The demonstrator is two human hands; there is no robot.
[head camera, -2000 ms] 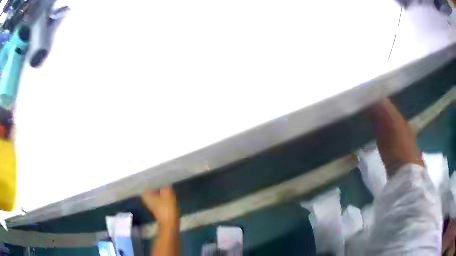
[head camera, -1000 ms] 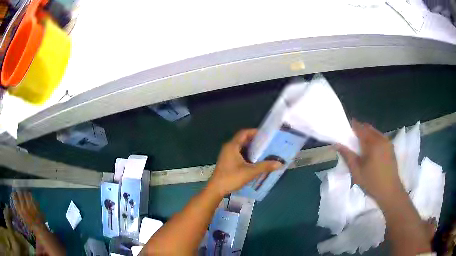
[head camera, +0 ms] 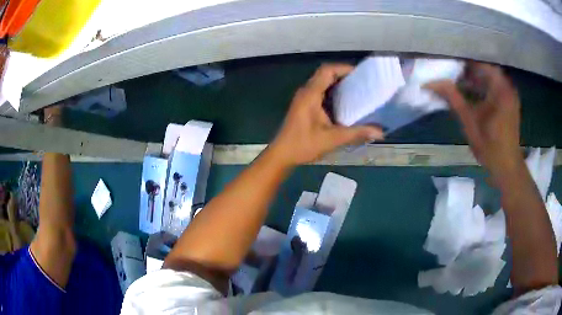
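Observation:
A retail carton (head camera: 394, 117), blurred, is held above the dark green belt below the shelf edge. My left hand (head camera: 320, 117) grips its left side, thumb along the near face. A white ribbed surface shows on the carton's left part. My right hand (head camera: 487, 104) is at the carton's right end, fingers on a white flap or wrapping; which of the two is unclear. White wrapped products (head camera: 462, 234) lie piled on the green bench at the right. An open pale blue carton (head camera: 302, 240) lies on the bench in front of me.
More open cartons (head camera: 185, 178) stand left of my left forearm. A white paper slip (head camera: 101, 199) lies further left. A neighbouring worker in blue reaches over the pale rail (head camera: 92, 144). Two cartons lie on the belt at far left. The raised shelf edge (head camera: 277, 37) crosses the top.
The held carton has moved up and right and turned flatter. The pointed white wrapping no longer sticks out of it. My right hand has closed in on its end. A blue-sleeved arm has appeared at left.

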